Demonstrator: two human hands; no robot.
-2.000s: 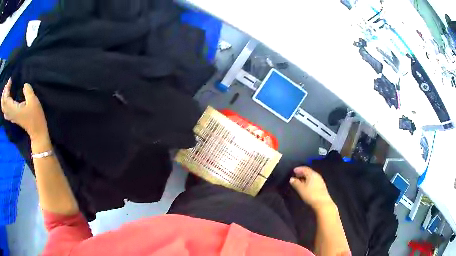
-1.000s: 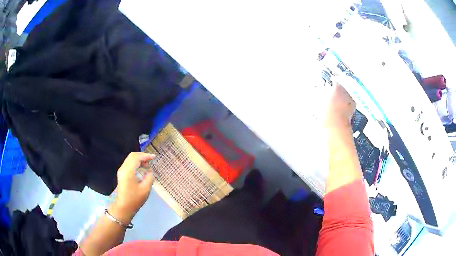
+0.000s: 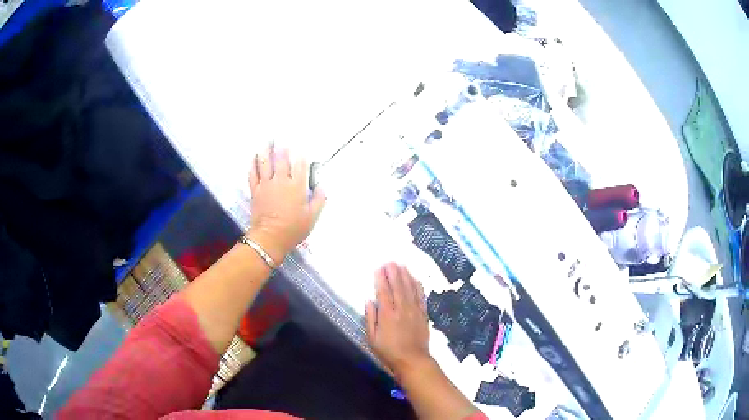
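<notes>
My left hand [image 3: 283, 201] lies palm down on the white machine table [image 3: 246, 74], fingers apart, near the front edge. A small dark piece shows beside its fingers. My right hand [image 3: 400, 316] rests on the table nearer to me, fingers slightly spread, just left of the black labels [image 3: 466, 316]. The labels lie in several overlapping groups with fine white print. The white sewing machine head [image 3: 526, 197] with a blue stripe stands beyond them. I see nothing held in either hand; the palms are hidden.
Black garments [image 3: 57, 164] hang in a large heap at the left. The woven stool seat [image 3: 152, 283] is below the table edge. Thin pink and blue sticks [image 3: 499, 343] lie by the labels. Dark red cones [image 3: 612, 197] and crinkled clear plastic [image 3: 526, 107] are behind the machine.
My left hand has moved from above the stool onto the table. My right hand has drawn back from the needle area towards me. The view has shifted right over the table.
</notes>
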